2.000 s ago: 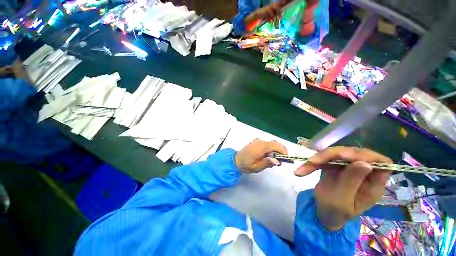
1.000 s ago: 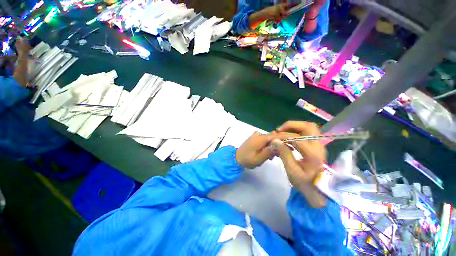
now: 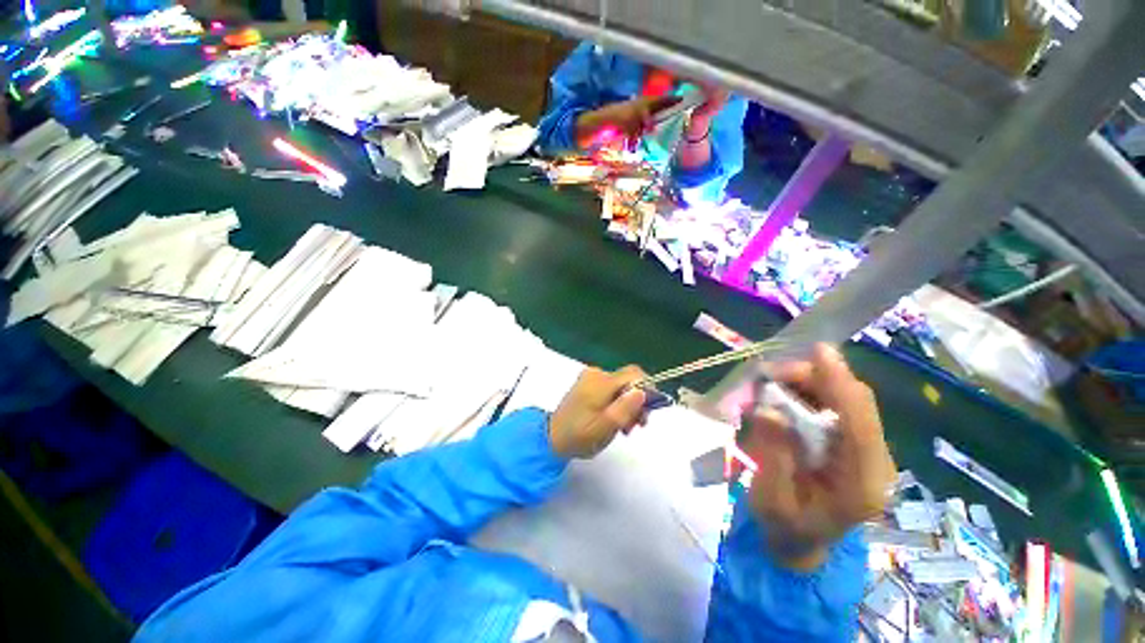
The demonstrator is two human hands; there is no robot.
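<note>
My left hand [image 3: 595, 411] pinches the dark end of a thin strip [image 3: 716, 361] above the white mat [image 3: 603, 528]. The strip slants up to the right, and its far end runs behind my right hand's fingers. My right hand [image 3: 816, 459] is raised, slightly blurred, with curled fingers around a small white piece [image 3: 800, 421]. A small grey block and a red-lit bit show beside the right hand, over the mat; I cannot tell if they hang from it.
White flat strips [image 3: 358, 333] lie in overlapping piles left of the mat. A glittering heap of LED assemblies [image 3: 942, 565] is at the lower right. A grey metal upright [image 3: 929, 264] slants beyond my right hand. Another person's hands [image 3: 684, 119] work across the bench [image 3: 527, 251].
My right hand has moved right, away from my left, and now holds a white piece. My left hand has shifted slightly left and down, still on the strip. The view has turned a little.
</note>
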